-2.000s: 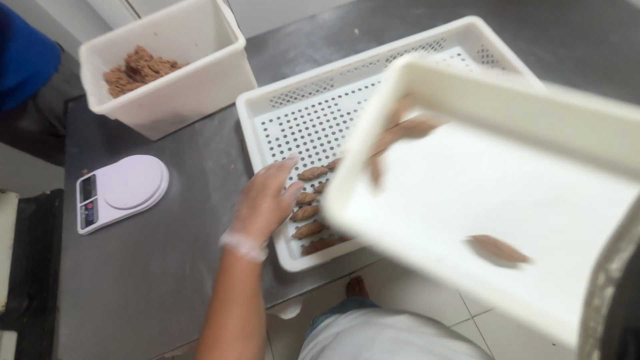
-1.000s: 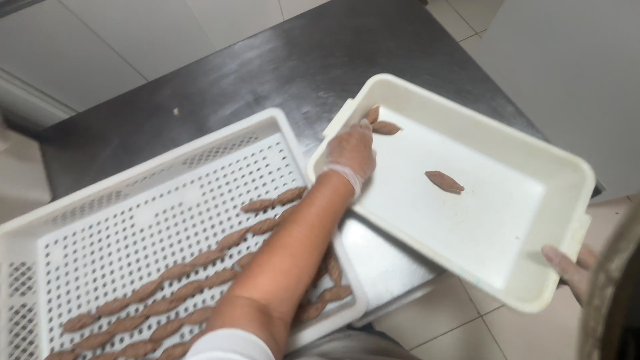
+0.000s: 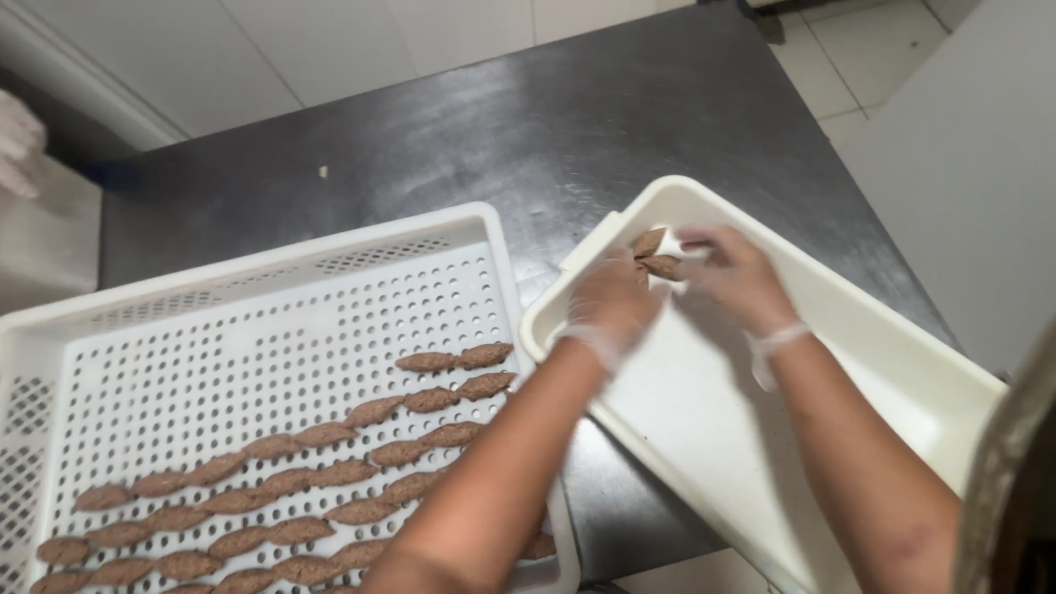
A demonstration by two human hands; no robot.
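Observation:
Both my hands, in clear thin gloves, are inside a deep white plastic tub (image 3: 709, 429) at its far left corner. My left hand (image 3: 615, 301) touches a small group of brown spindle-shaped pieces (image 3: 660, 266); its fingertips are partly hidden, so its grip cannot be told. My right hand (image 3: 726, 272), blurred, is just right of these pieces with its fingers apart. To the left lies a white perforated plastic tray (image 3: 247, 330), where rows of similar brown pieces (image 3: 272, 446) lie end to end. My left forearm covers part of the rows.
The tray and tub rest on a dark metal table (image 3: 561, 140). A small pale scrap (image 3: 323, 172) lies behind the tray. At the far left edge another person's gloved hand (image 3: 18, 140) shows above a pale container (image 3: 49, 223). A grey panel (image 3: 973, 165) stands at the right.
The single piece that lay mid-tub is gone from there. My right hand has moved from the tub's right end to its far left corner, beside my left hand. The tub now rests farther onto the table.

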